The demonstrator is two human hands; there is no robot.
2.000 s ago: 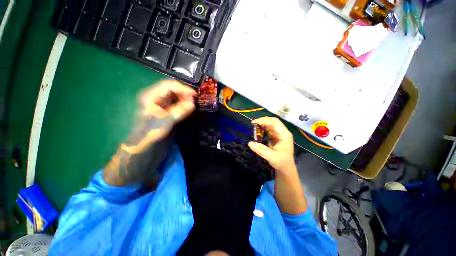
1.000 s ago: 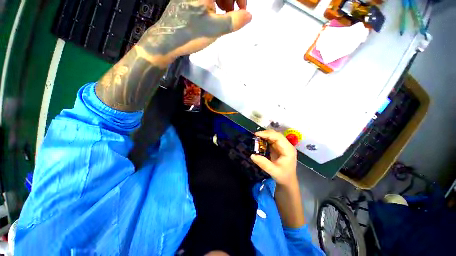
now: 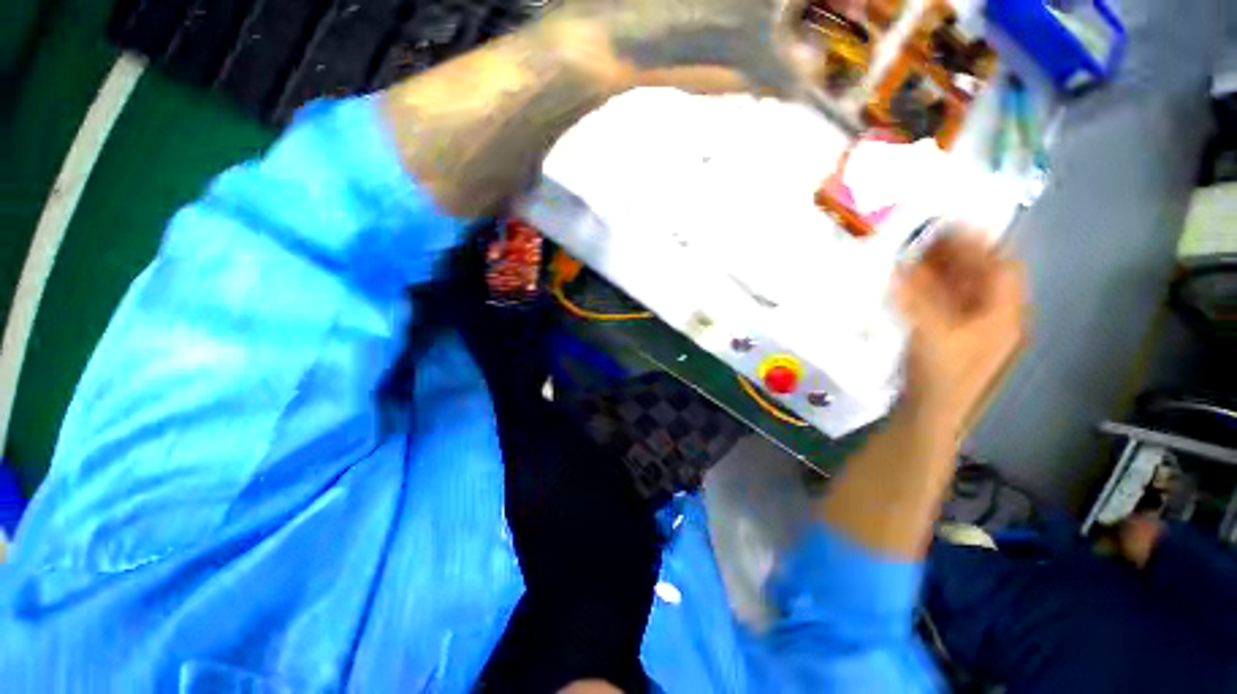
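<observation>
My left hand (image 3: 705, 44) is blurred at the top edge, reaching over the far left side of the white machine bed (image 3: 678, 183) beside the orange-brown fixtures (image 3: 925, 84). Its fingers are too blurred to tell if they hold anything. My right hand (image 3: 966, 305) is raised at the machine's right edge, blurred, with fingers curled. Whether the small unit is in it cannot be told. An orange fixture block (image 3: 844, 203) with a white and pink pad lies on the bed between the hands.
A black blister tray (image 3: 305, 57) is at upper left, partly behind my left arm. A red emergency stop (image 3: 781, 377) is at the near corner. An orange cable (image 3: 597, 312) and red-patterned packet (image 3: 514, 260) lie along the front edge. A blue bin (image 3: 1065, 41) is behind. A person's dark clothing (image 3: 1058, 610) shows lower right.
My left hand has moved right across the top toward the fixtures. My right hand, earlier holding a small unit near my lap, has risen to the machine's right side. The view has shifted.
</observation>
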